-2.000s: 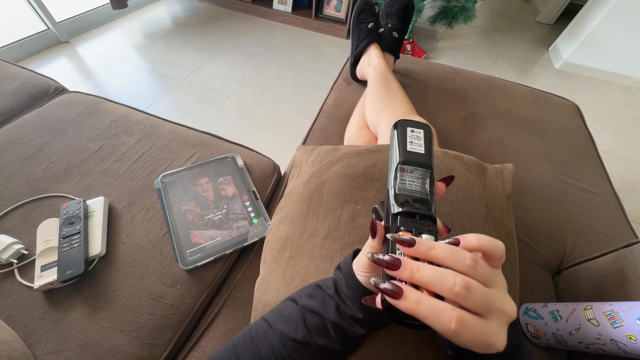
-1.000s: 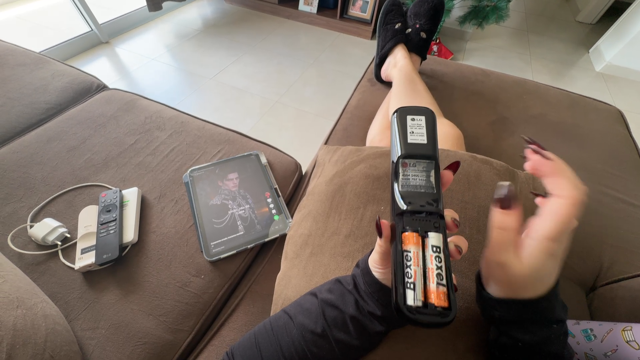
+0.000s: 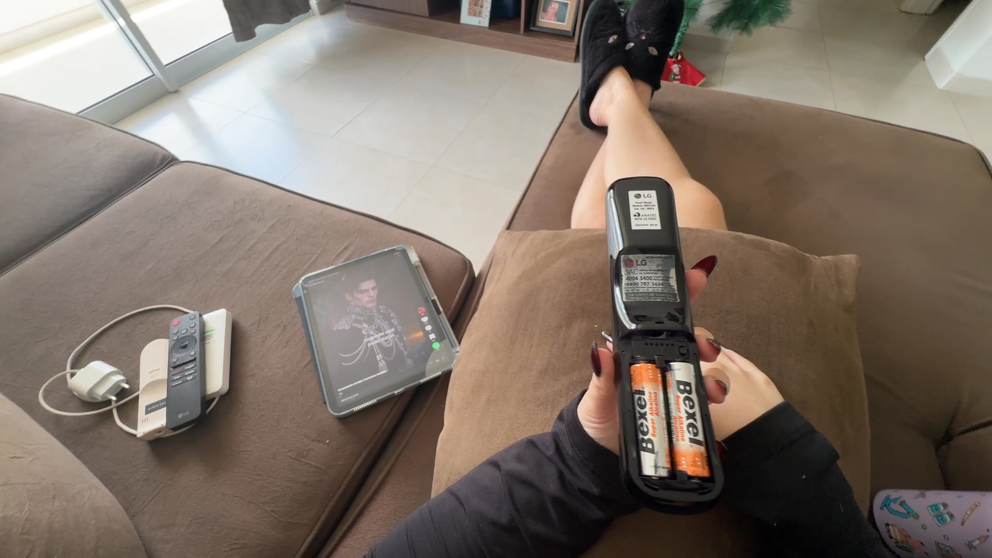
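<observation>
A black LG remote control [image 3: 651,318] is held back side up over the brown cushion [image 3: 535,310], its battery compartment uncovered. Two orange and white Bexel batteries [image 3: 652,422] lie side by side inside. My left hand [image 3: 603,399] grips the remote, thumb along its left edge and dark red nails showing at the right edge. Behind and beside the remote's lower right is my right hand [image 3: 740,391], its fingers mostly hidden, so what it holds cannot be seen.
On the sofa seat [image 3: 256,225] at the left lie a tablet [image 3: 380,333], a slim dark remote [image 3: 184,372] on pale devices [image 3: 217,353], and a white charger [image 3: 97,381] with its cable. Legs in black slippers [image 3: 604,58] stretch ahead. A patterned lilac item [image 3: 938,523] is at lower right.
My right hand first covered the batteries, then lifted away to the right, leaving them visible. Now it is back in, behind the remote's lower right side. The left hand still holds the remote.
</observation>
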